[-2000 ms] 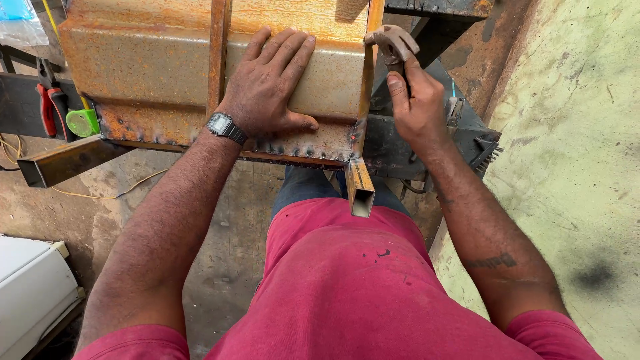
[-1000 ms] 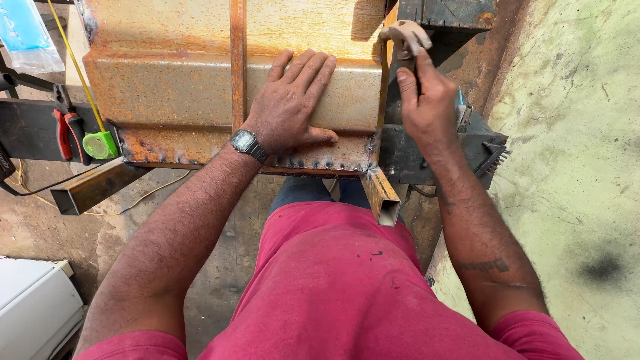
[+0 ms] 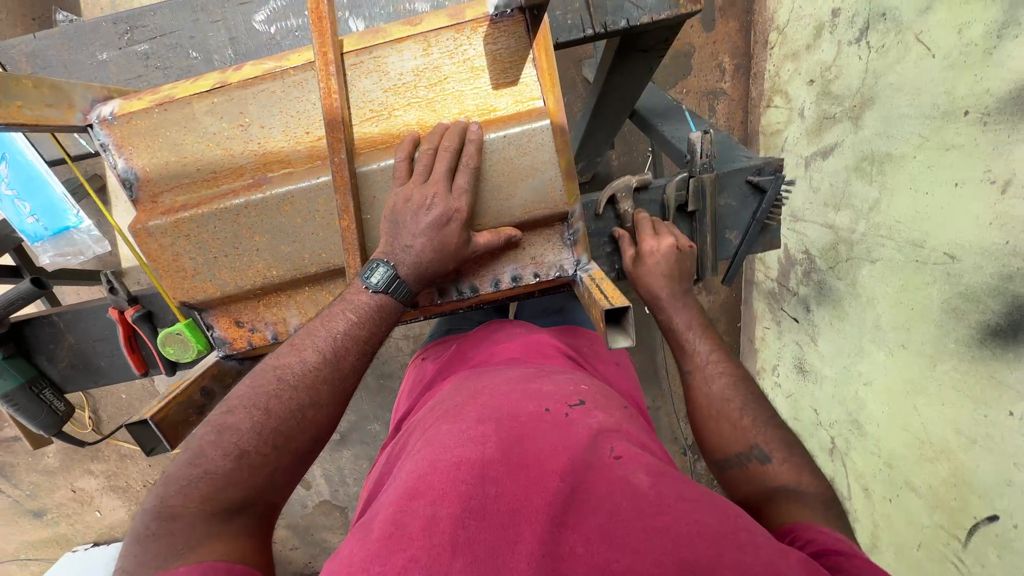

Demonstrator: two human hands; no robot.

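My left hand [image 3: 436, 200] lies flat, fingers spread, on a rusty bent sheet-metal panel [image 3: 248, 232] welded into a steel frame. A rusty flat bar [image 3: 338, 144] crosses the panel just left of that hand. To the right of the frame, my right hand [image 3: 660, 260] is closed on the handle of a claw hammer [image 3: 622, 194], whose head lies over the dark steel bench [image 3: 728, 192]. Beside the hammer are a clamp-like metal tool [image 3: 702, 204] and a wire brush [image 3: 754, 228]. An open square tube [image 3: 608, 308] juts from the frame's near right corner.
Red-handled pliers [image 3: 132, 324] and a green tape measure [image 3: 183, 342] with its yellow blade out lie at the left. A green-and-black power tool [image 3: 32, 392] with a cord is at the left edge. Another square tube [image 3: 188, 404] sticks out below. A pale green wall [image 3: 896, 280] stands right.
My right hand has brought the hammer down from beside the frame's upper right edge to the dark bench at the right. My left hand still rests on the panel. The view has shifted.
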